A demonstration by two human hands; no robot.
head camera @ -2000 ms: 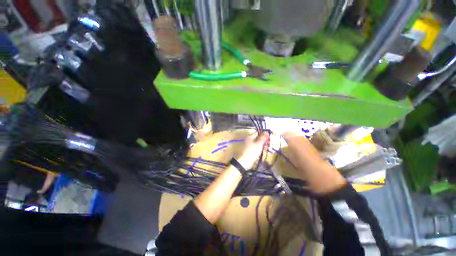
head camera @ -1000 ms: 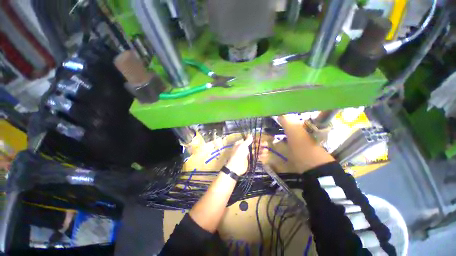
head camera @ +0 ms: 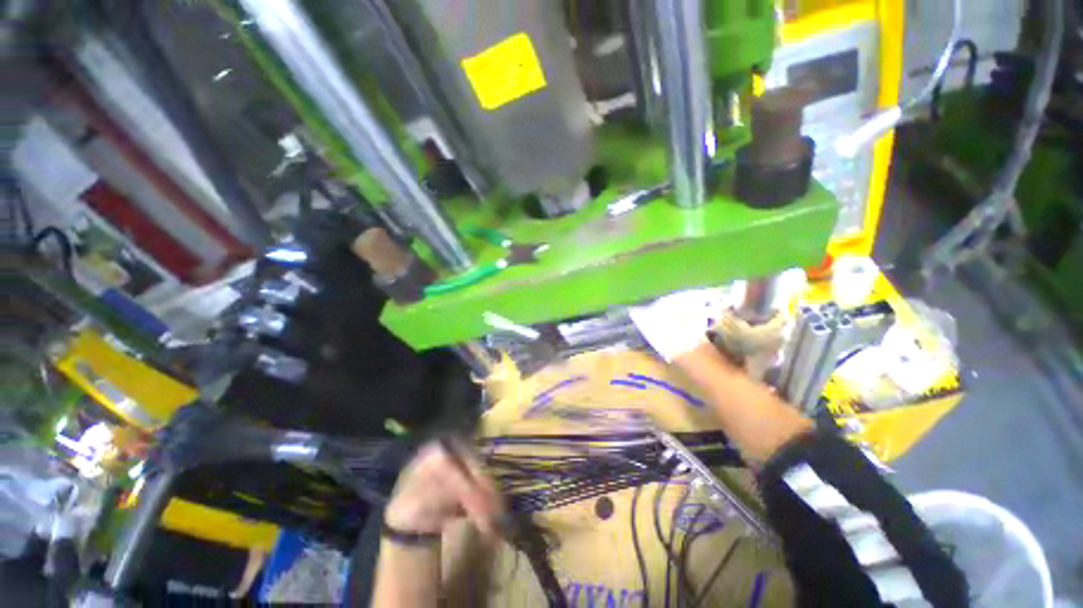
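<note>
My left hand point(head camera: 442, 489), bare with a dark wristband, is blurred at the lower left over the cardboard disc point(head camera: 594, 534). Its fingers are closed around a dark bundle of cables point(head camera: 537, 552) that hangs down to the right. My right hand point(head camera: 675, 327), in a white glove, reaches to the front edge of the green platen point(head camera: 629, 267); its fingers are unclear. More black cables point(head camera: 582, 463) lie across the disc. A narrow silver bar point(head camera: 713, 485) lies at an angle among them. Silver mould parts point(head camera: 594, 330) show under the platen.
Green-handled cutters point(head camera: 475, 276) and a small tool point(head camera: 635, 202) rest on the platen between chrome tie bars point(head camera: 683, 119). Thick cable bundles point(head camera: 344, 333) hang at the left. Metal profiles point(head camera: 810, 356) and a yellow box point(head camera: 897, 422) are at the right, with a white tub point(head camera: 1009, 534) lower right.
My left hand has moved from the mould front down and left, and the upright cables there have come away with it. My right hand stays near the platen edge. The view has turned.
</note>
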